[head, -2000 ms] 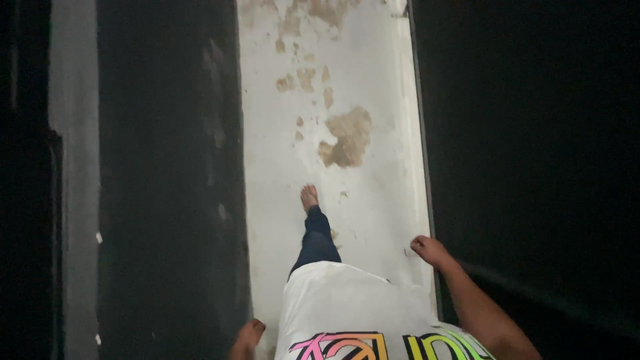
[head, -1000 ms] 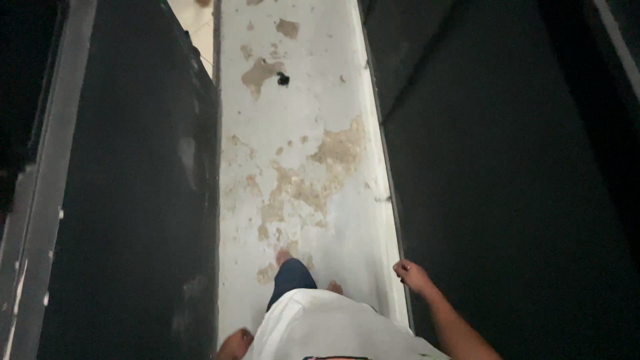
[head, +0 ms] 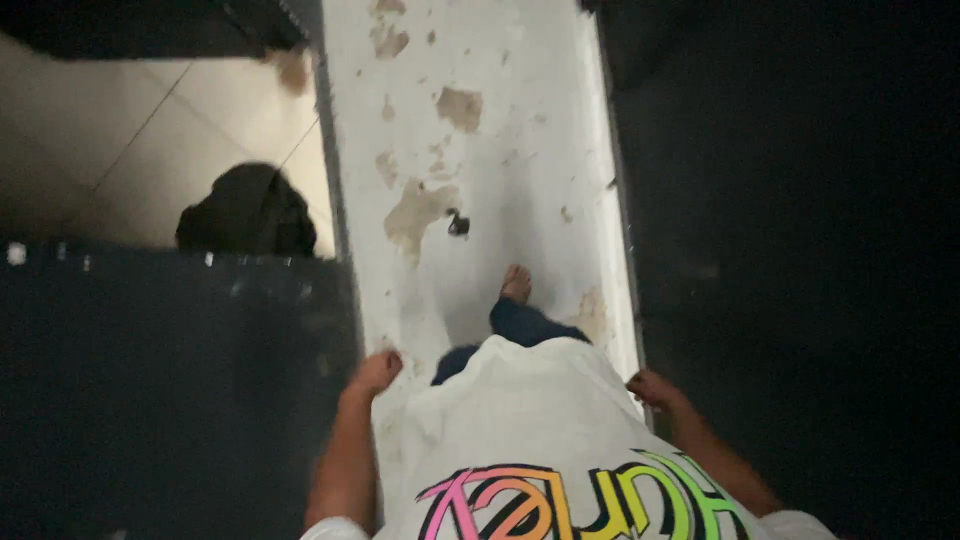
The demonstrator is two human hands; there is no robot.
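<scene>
My left hand hangs beside my white T-shirt, over the left edge of the pale floor, its fingers curled. I see nothing in it. My right hand is at the right side of the shirt, near the dark wall, also with curled fingers; blur hides whether anything is in it. One bare foot shows below dark blue trousers on the worn white floor. Ahead of it lies a small black object beside a brown worn patch; what it is I cannot tell.
Dark walls flank the narrow passage. On the left, a gap in the dark partition shows a tiled floor with a dark rounded shape, perhaps a shadow or a bundle. A blurred brown shape is at the gap's far corner.
The view has moved forward along the passage. The small black object is nearer, and the tiled area at left shows much more. My left hand has come further into view.
</scene>
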